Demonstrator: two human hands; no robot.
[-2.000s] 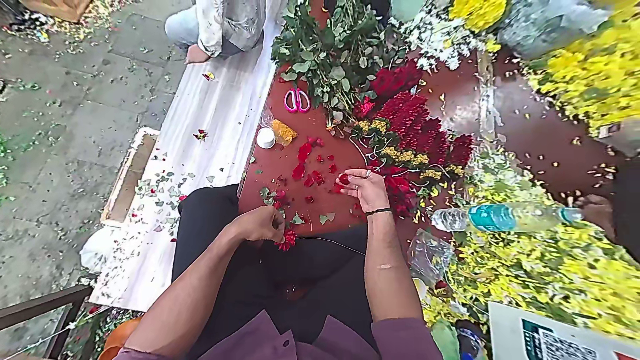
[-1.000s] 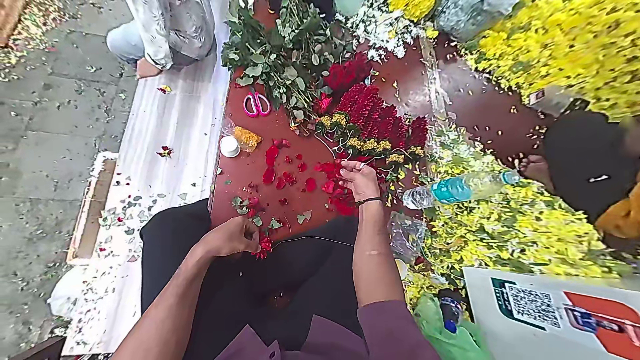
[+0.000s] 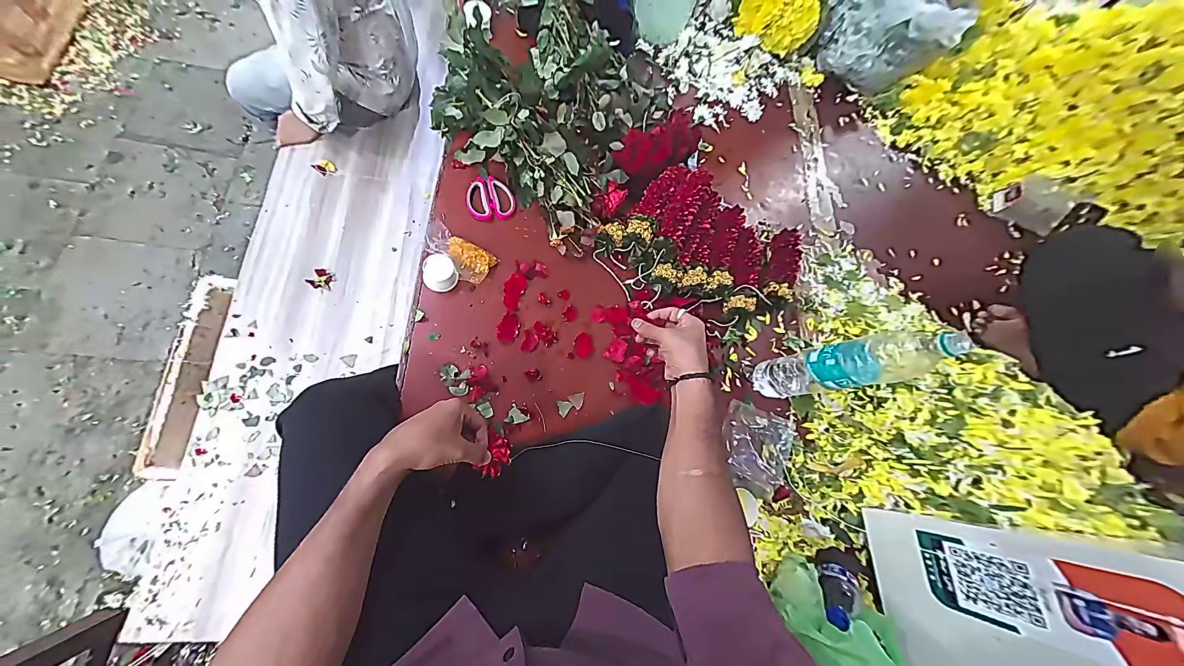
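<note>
My left hand [image 3: 444,435] is closed, its fingertips on a small cluster of red flowers [image 3: 495,457] over my lap. A thin thread [image 3: 583,442] runs from that cluster to the right across my dark trousers. My right hand [image 3: 673,340], with a ring and a dark wristband, is over loose red petals [image 3: 638,379]; its fingertips are pinched, and whether they hold a petal is too small to tell. Just beyond it lie dense red flower garlands [image 3: 708,222] with small orange-yellow flowers [image 3: 692,276]. Pink-handled scissors [image 3: 490,198] rest near leafy green stems [image 3: 546,120].
A white round container [image 3: 439,273] stands beside a bag of orange material [image 3: 470,260]. On the right, a plastic bottle [image 3: 860,362] lies by yellow flowers [image 3: 934,435], near a printed board [image 3: 897,564]. One person sits at upper left, another at the right edge.
My right hand has moved from above the loose red petals down onto their right side. The left hand stays at the red cluster. The view has swung to the right.
</note>
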